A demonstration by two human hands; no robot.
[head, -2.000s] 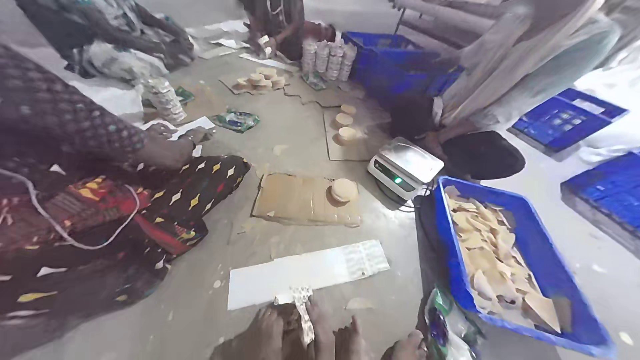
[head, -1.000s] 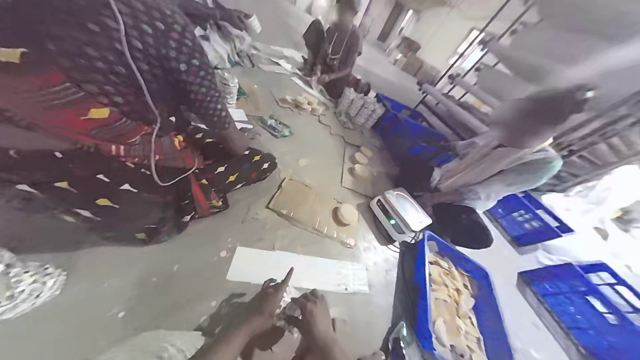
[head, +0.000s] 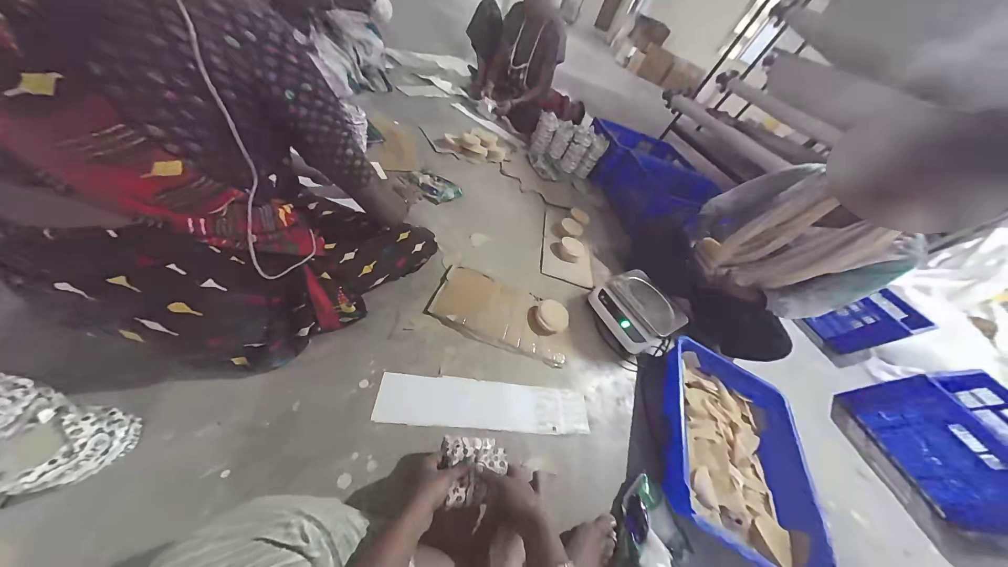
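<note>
At the bottom centre, my left hand (head: pixel 435 480) and my right hand (head: pixel 508 490) are closed together on a patterned wrapper (head: pixel 472 455) with dark dots on white. What lies inside the wrapper cannot be seen. Just beyond my hands, a long white paper strip (head: pixel 465 400) lies flat on the floor, its right end covered with small print. Farther off, a short stack of round tan discs (head: pixel 551 316) stands on the right part of a plastic-covered cardboard sheet (head: pixel 482 303). A digital scale (head: pixel 639 311) with a green light is to its right.
A blue crate (head: pixel 676 441) of tan flat pieces stands at right, beside a plastic packet (head: pixel 644 520). More disc stacks (head: pixel 571 249) rest on cardboard. Wrapped stacks (head: pixel 565 146) stand by blue crates (head: pixel 654 177). Co-workers (head: pixel 291 118) sit at left, far back and right. Blue crates (head: pixel 921 441) lie far right.
Both hands have drawn in close on the patterned wrapper, which now shows spread between them; one second ago a finger pointed out over the white strip. The view has swung.
</note>
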